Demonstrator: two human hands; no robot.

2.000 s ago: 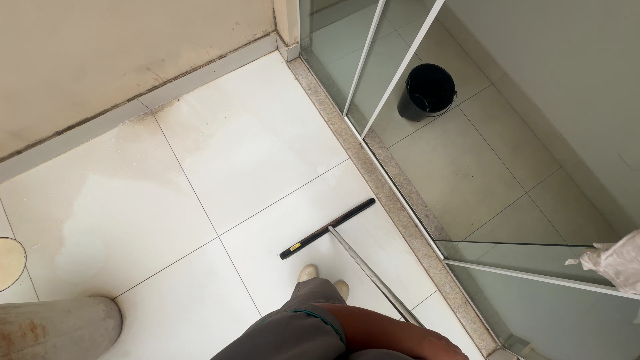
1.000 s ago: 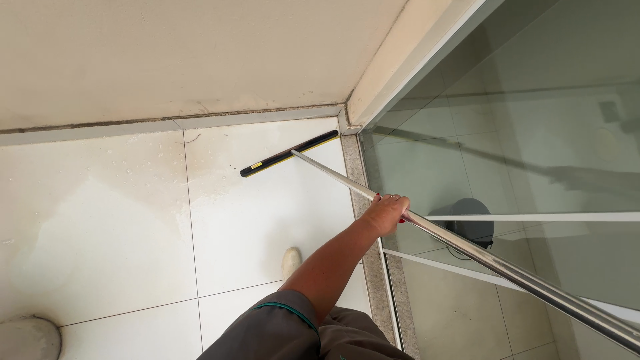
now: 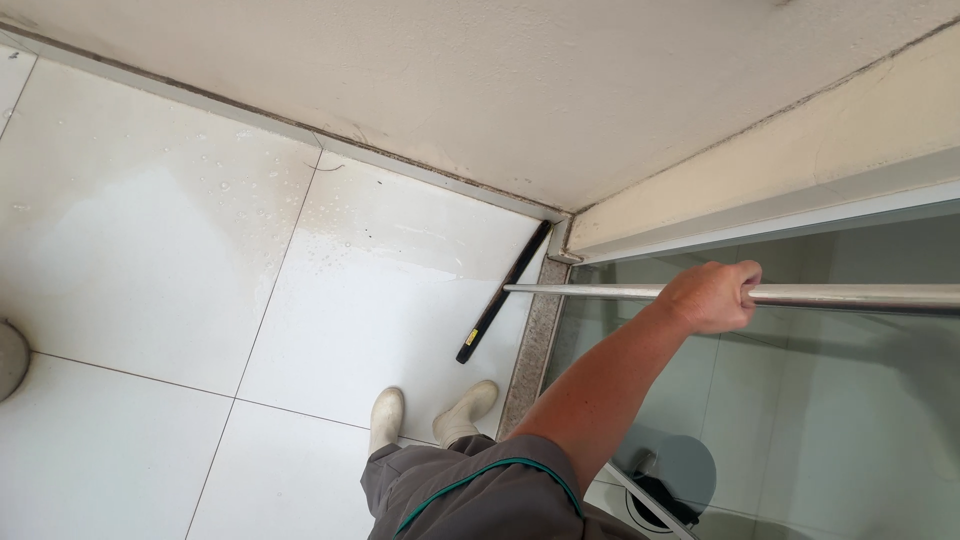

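My left hand (image 3: 709, 296) is closed around the metal pole of a floor squeegee, with the arm reaching across to the right. The squeegee's black head (image 3: 499, 300) lies slantwise on the white tile floor, its upper end at the corner by the baseboard and its lower end near my boots. A yellow label is on the lower part of the head. The pole (image 3: 847, 295) runs on past my hand to the right edge of the view. My right hand is not in view. Thin water with bubbles (image 3: 247, 180) spreads over the tiles along the wall.
A beige wall with a grey baseboard (image 3: 435, 172) bounds the floor above. A stone threshold (image 3: 534, 341) and glass door panels stand at the right, with a dark bucket (image 3: 660, 499) seen low there. My white boots (image 3: 386, 416) are on the tiles. A rounded grey object (image 3: 11, 360) is at the left edge.
The squeegee head has moved from mid-floor beside the threshold up to the wall, then turned steeper at the corner. My left hand, out of sight two seconds ago, now shows on the pole. The view has shifted.
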